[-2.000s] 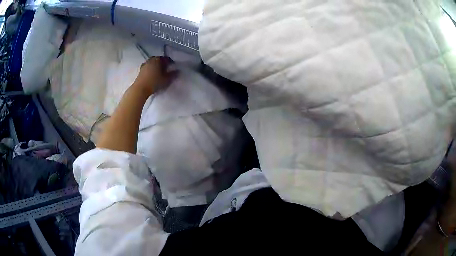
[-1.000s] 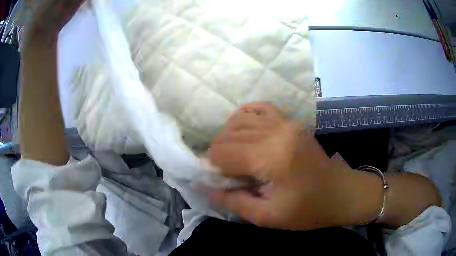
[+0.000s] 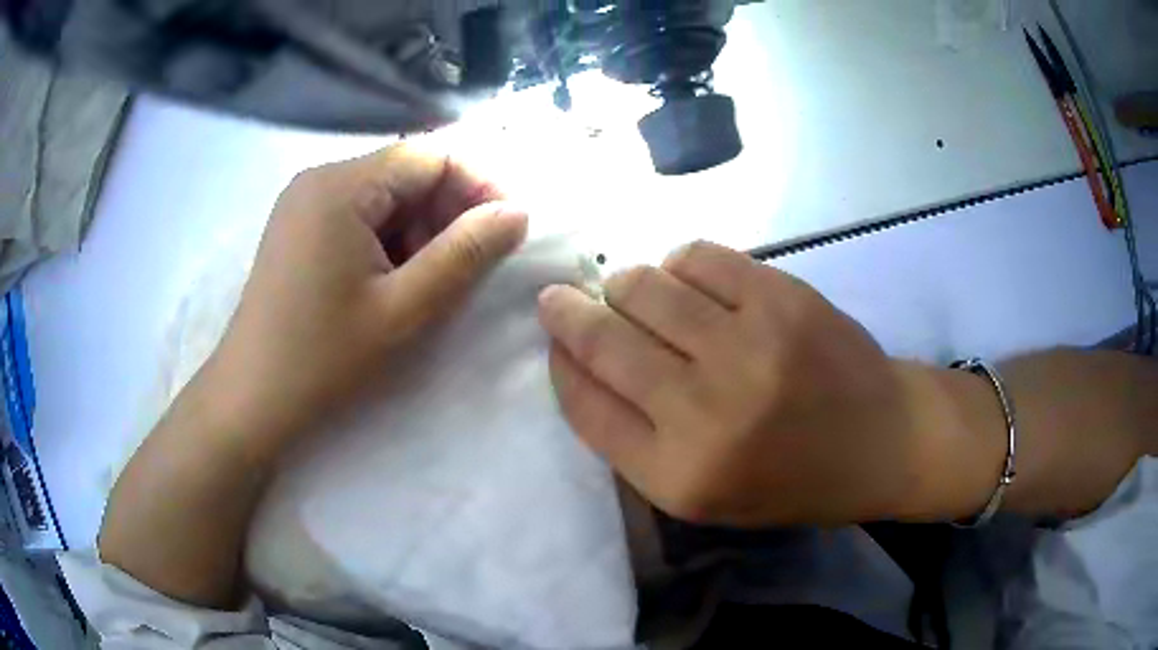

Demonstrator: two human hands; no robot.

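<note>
A smooth white fabric panel (image 3: pixel 470 470) lies on the machine bed in front of me and hangs toward my lap. My left hand (image 3: pixel 368 254) pinches its upper edge between thumb and fingers, close to the brightly lit needle area (image 3: pixel 565 102). My right hand (image 3: pixel 737 381), with a bracelet at the wrist, holds the edge at its upper right corner with bent fingers. The two hands are a short way apart. A dark round knob (image 3: pixel 690 132) hangs beside the needle area. Glare hides the exact needle point.
The dark, blurred machine head (image 3: pixel 241 64) spans the upper left. Folded beige-grey pieces (image 3: pixel 57 159) lie at the far left. Orange and dark thin tools (image 3: pixel 1077 133) lie at the upper right of the white machine bed (image 3: pixel 864 140). A dark joint line crosses the bed.
The view has moved to the needle area. The quilted panel held up before no longer shows its diamonds; white cloth faces up. Both hands have come together at the cloth's upper edge.
</note>
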